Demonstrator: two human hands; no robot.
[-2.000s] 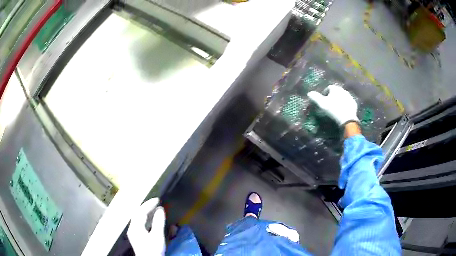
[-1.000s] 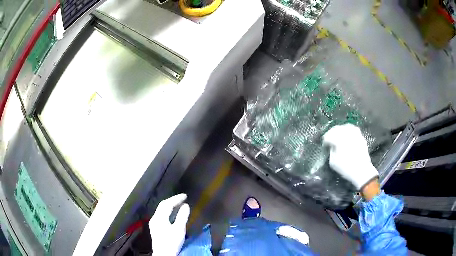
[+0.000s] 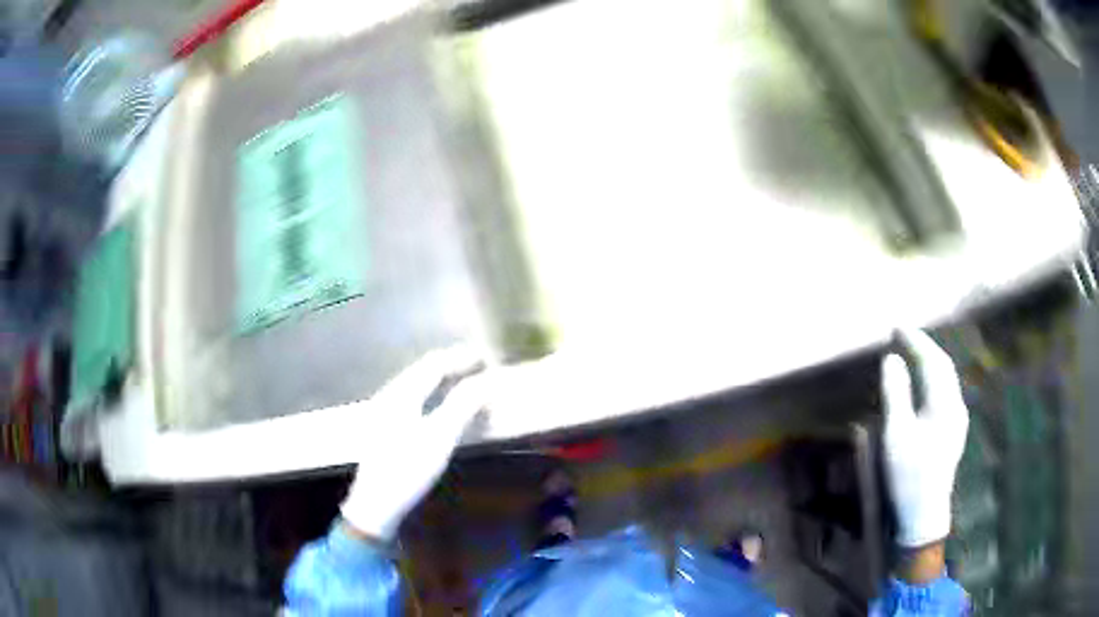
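The pale green fixture base lies on the grey metal platen at the left, with dark shapes down its middle. My left hand, in a white glove, is at the machine's front edge, below and right of the fixture; its fingers look apart and I see nothing in it. My right hand, also gloved, is at the front edge on the right, thumb and fingers apart, nothing visible in it. The frame is blurred.
A bright cream cover fills the middle of the machine. A plain green plate stands at the far left edge. A light blue fan is at the upper left. A yellow ring is at the upper right. A red handle shows below the front edge.
The view has swung left from the tray stack to the machine. My right hand has left the trays and is at the machine edge. My left hand has moved up to the front edge.
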